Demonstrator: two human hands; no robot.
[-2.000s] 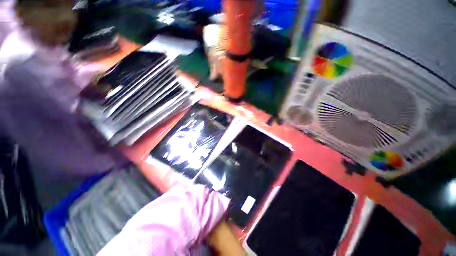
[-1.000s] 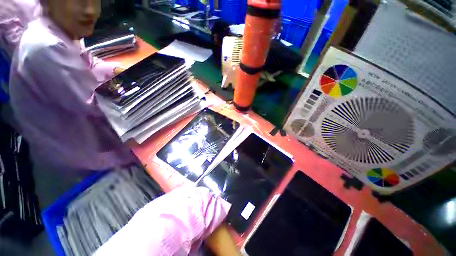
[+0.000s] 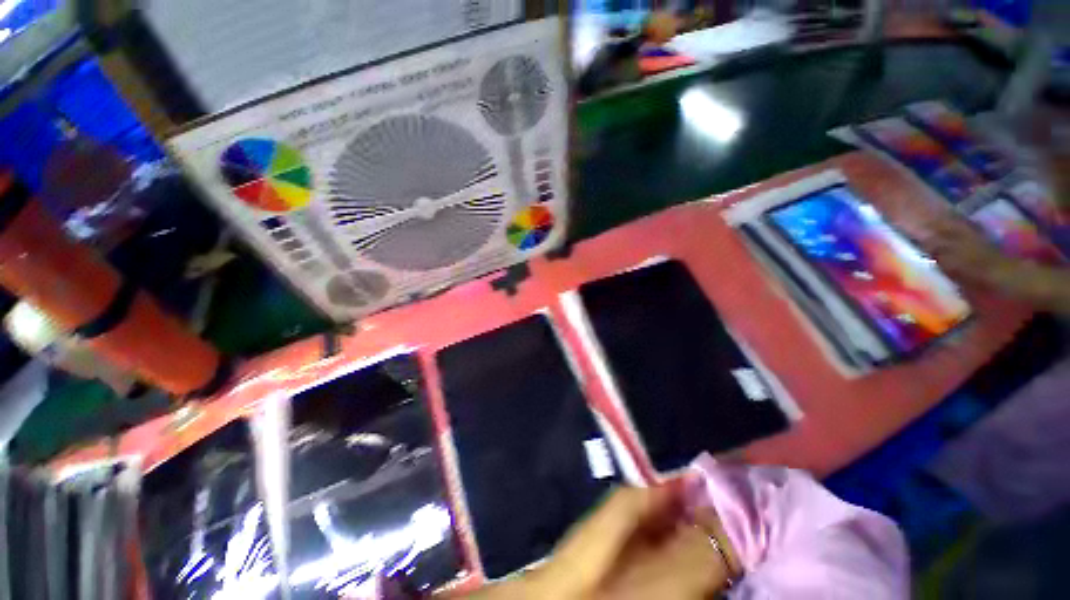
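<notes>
Black tablets lie in a row on the red-pink bench: one in the middle (image 3: pixel 510 434), one to its right (image 3: pixel 675 352), and two glossy ones with strong glare at the left (image 3: pixel 352 457). Small white labels show near the lower corners of the middle and right ones. My right hand (image 3: pixel 634 545), in a pink sleeve, is at the bottom over the lower edge of the middle tablet. It is blurred, and its fingers and any hold are unclear. My left hand cannot be made out.
The test chart (image 3: pixel 417 193) stands behind the row. A lit tablet (image 3: pixel 868 275) lies on others at the right, near another person's arm (image 3: pixel 1009 275). More lit tablets (image 3: pixel 939 147) lie beyond. An orange cylinder (image 3: pixel 100 293) and upright grey-edged slabs (image 3: pixel 70 527) are at the left.
The view has swung right; lit tablets and another person's arm now show. The left sleeve and forearm have left the view, and my right hand and sleeve have come in at the bottom.
</notes>
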